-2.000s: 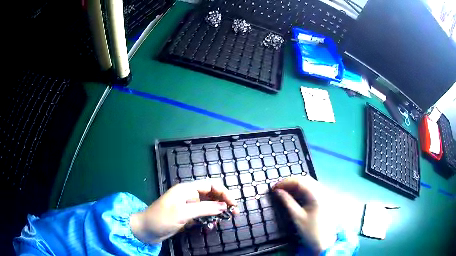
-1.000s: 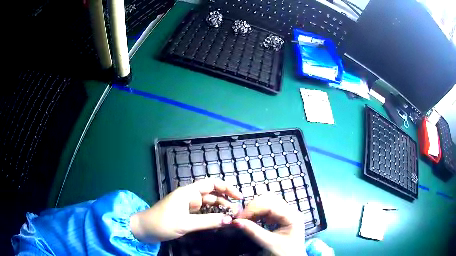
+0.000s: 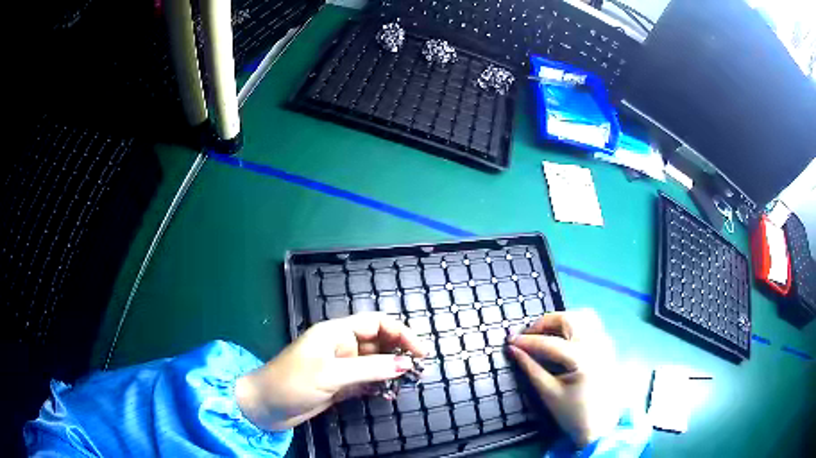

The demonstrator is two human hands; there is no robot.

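The black working tray [image 3: 420, 243] with a grid of rounded-square pockets lies on the green mat under both hands. My left hand [image 3: 335, 367] is curled around a clump of small metal parts [image 3: 400, 376] over the tray's left part. My right hand [image 3: 564, 362] is over the tray's right side, with thumb and forefinger pinched together low over a pocket. Whether a small part is between those fingertips is too small to tell. Both wrists are in blue sleeves.
A far black tray [image 3: 403, 98] carries three silvery part piles [image 3: 438, 51]. A blue bin [image 3: 574, 103], white card [image 3: 573, 192] and monitor [image 3: 725, 89] stand back right. Another black tray [image 3: 702, 273], a red box [image 3: 771, 255] and pale card [image 3: 671, 400] are right. Pale tubes [image 3: 219, 72] stand left.
My right hand was over the tray's right side, came to the clump at my left hand, and is now back over the right side. My left hand still holds the clump. The view has shifted slightly.
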